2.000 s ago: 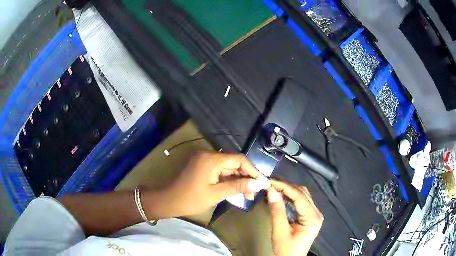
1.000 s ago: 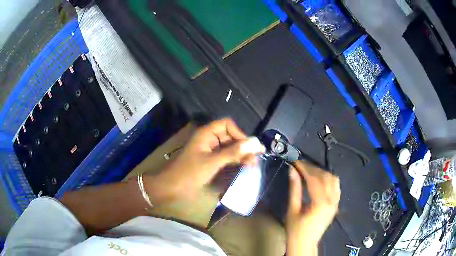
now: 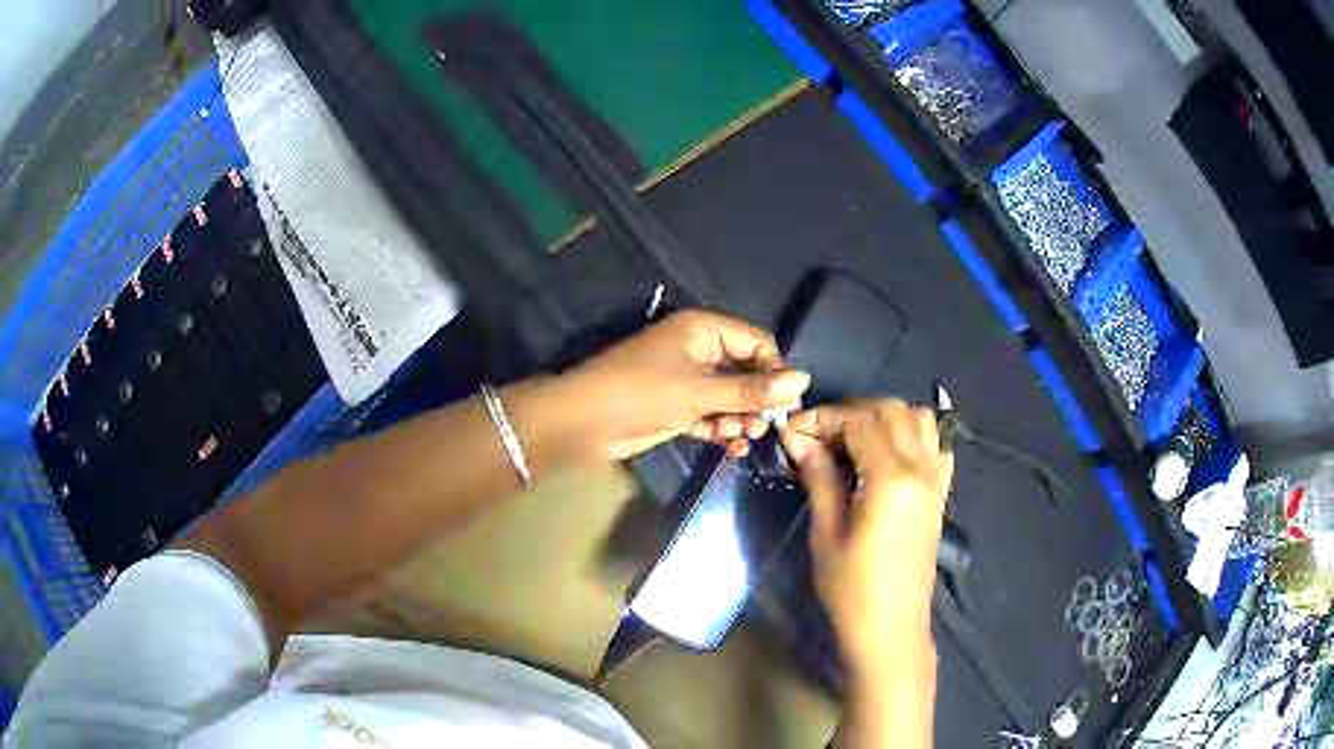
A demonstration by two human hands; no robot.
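Observation:
My left hand point(image 3: 680, 392) and my right hand point(image 3: 875, 476) meet fingertip to fingertip over the black lock panel. A small white piece point(image 3: 775, 417) is pinched between their fingertips; its shape is too small to tell. The panel point(image 3: 717, 556) lies tilted below the hands, its near part glossy with a bright reflection. Its far part point(image 3: 860, 329) shows above the hands on the black mat. The lever handle is mostly hidden by my right hand; only its dark end point(image 3: 954, 547) shows to the right of it.
Pliers point(image 3: 1002, 439) lie open on the mat, right of my hands. Loose rings point(image 3: 1108, 622) lie farther right. Blue parts bins point(image 3: 1056, 205) line the far edge. A blue crate point(image 3: 110, 176) with black panels and a paper sheet point(image 3: 344, 234) stand at left. A green board point(image 3: 629, 73) lies beyond.
My left hand has moved up and right, and my right hand has come in to meet it. The hands now cover the lever hub, which showed before.

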